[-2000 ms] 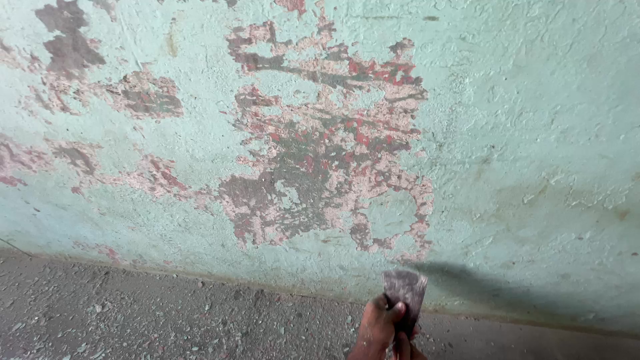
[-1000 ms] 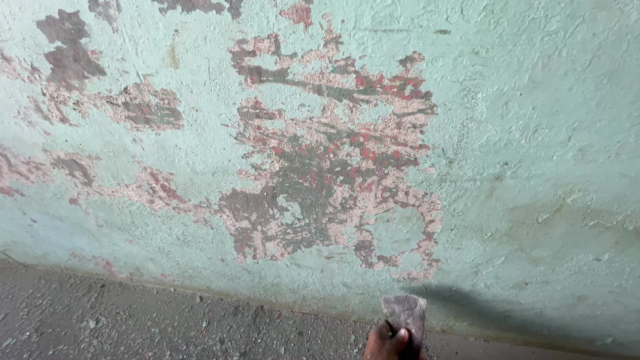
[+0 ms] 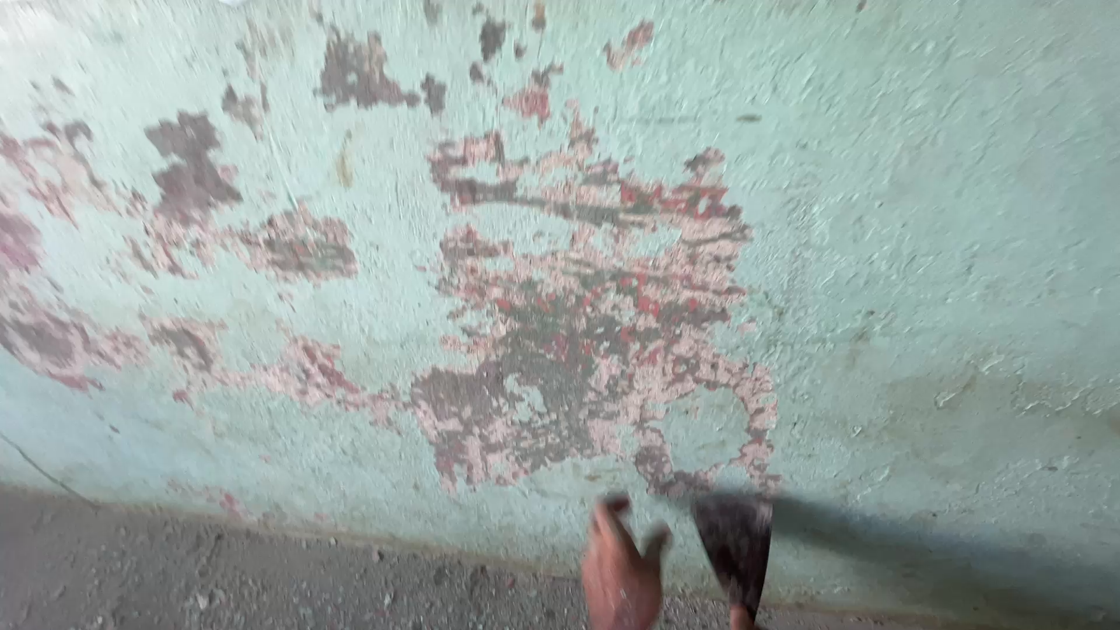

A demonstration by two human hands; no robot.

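My left hand is raised in front of the lower wall, blurred, its fingers apart with nothing seen in them. To its right, a putty knife with a wide, stained metal blade points upward, its edge at the bottom of the scraped patch. Of my right hand, only a finger shows at the bottom edge, against the base of the blade; the handle is out of view. The painted wall is pale green, with a large patch where grey, pink and red layers show. A ring of bared surface surrounds a green island.
Smaller peeled spots spread over the wall's left side. Along the wall's foot runs a grey floor strewn with paint chips and dust. A dark shadow falls on the wall right of the blade.
My left hand has come into clear view beside the putty knife. The blade has moved up to the lower edge of the peeled patch.
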